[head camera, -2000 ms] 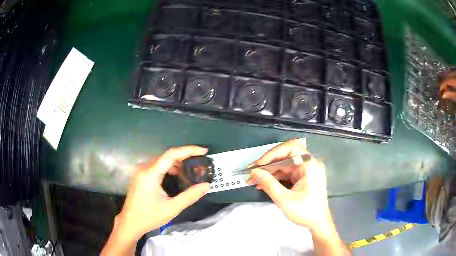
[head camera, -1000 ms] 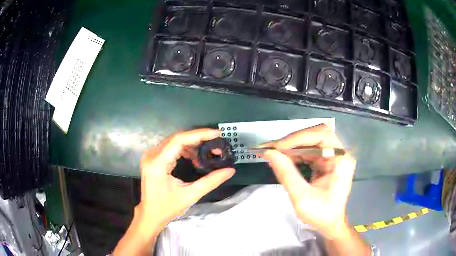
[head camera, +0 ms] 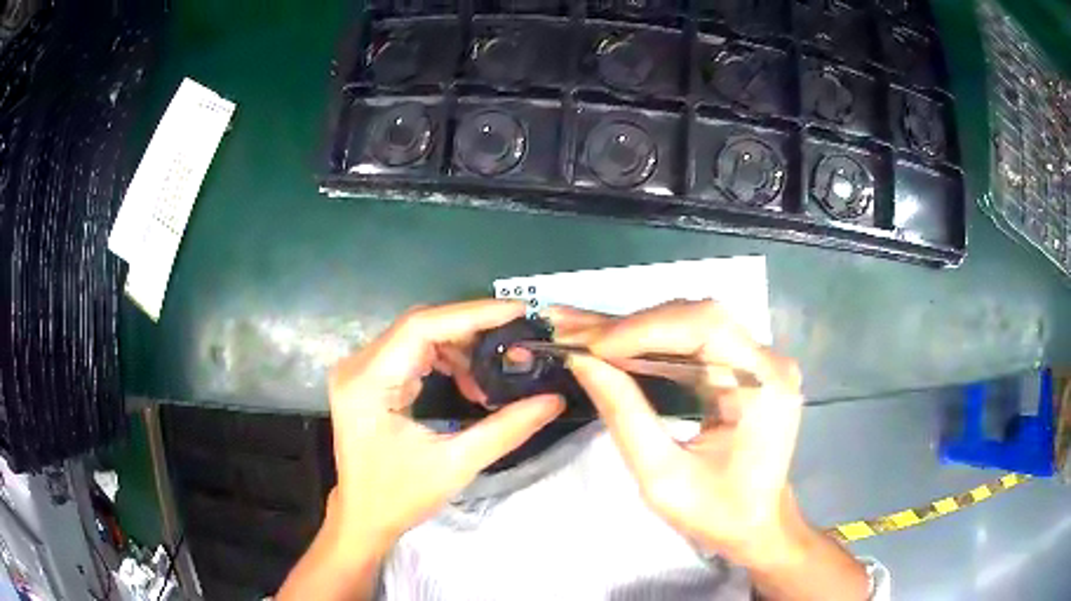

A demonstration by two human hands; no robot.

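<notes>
My left hand (head camera: pixel 411 411) holds a round black part (head camera: pixel 513 373) with a centre hole between thumb and fingers, near the table's front edge. My right hand (head camera: pixel 693 411) holds thin metal tweezers (head camera: pixel 669 362) like a pen. The tweezers' tips are over the black part, near its centre hole. Whether the tips hold a ring is too small to tell. A pale adhesive sheet (head camera: pixel 705 282) with small dark rings at its left end lies behind and partly under my hands; its lower part is hidden.
A black blister tray (head camera: pixel 658 211) with square pockets lies beyond my hands. A spare white sheet (head camera: pixel 176 194) lies left, beside a black tray stack (head camera: pixel 59 258). A clear blister tray (head camera: pixel 1028 141) is at the right. A blue stool (head camera: pixel 998 423) stands below right.
My right hand and the tweezers have moved left, from over the adhesive sheet onto the round black part. My left hand still holds the part. The view has shifted.
</notes>
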